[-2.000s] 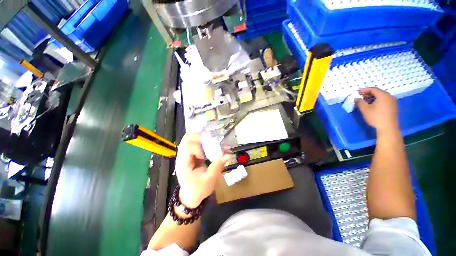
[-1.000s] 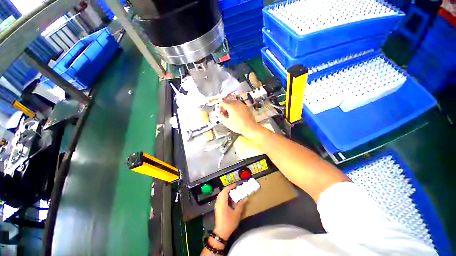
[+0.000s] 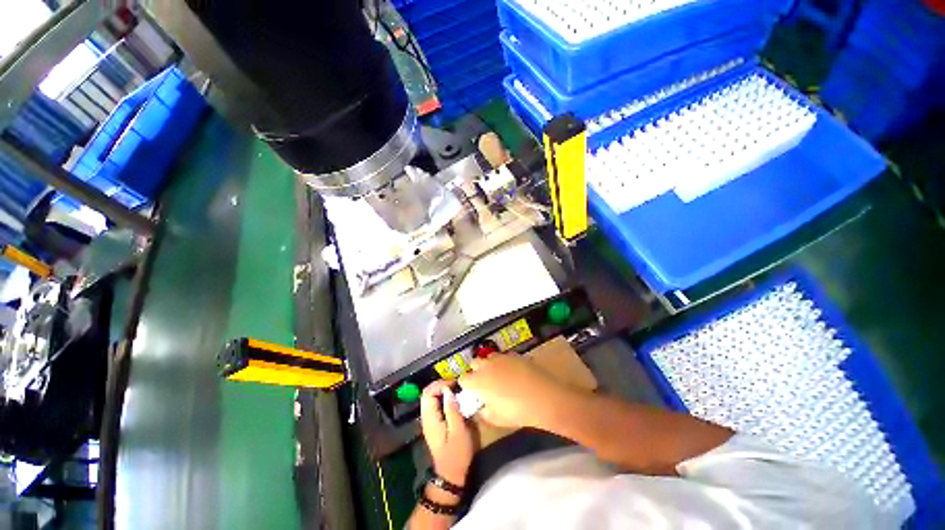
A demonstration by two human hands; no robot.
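Observation:
A small white plastic part (image 3: 468, 403) is between my two hands, in front of the black front panel and over the cardboard pad (image 3: 563, 364). My left hand (image 3: 446, 427) holds it from the left. My right hand (image 3: 505, 389) is at its right side with the fingers bent over it; whether it grips the part is partly hidden. The fixture (image 3: 463, 233) stands on the silver plate (image 3: 399, 336) under the machine head (image 3: 358, 145). I cannot tell whether a part sits in the fixture.
Yellow-and-black light curtain bars stand left (image 3: 285, 364) and right (image 3: 567, 178) of the plate. A raised blue tray (image 3: 762, 223) at the right holds rows of white parts. A lower blue tray (image 3: 679, 329) beside my lap is densely filled. The green conveyor belt (image 3: 197, 342) runs at the left.
My right hand has come back from the fixture to my left hand, in front of the panel. The left hand still has the white part. The view has shifted.

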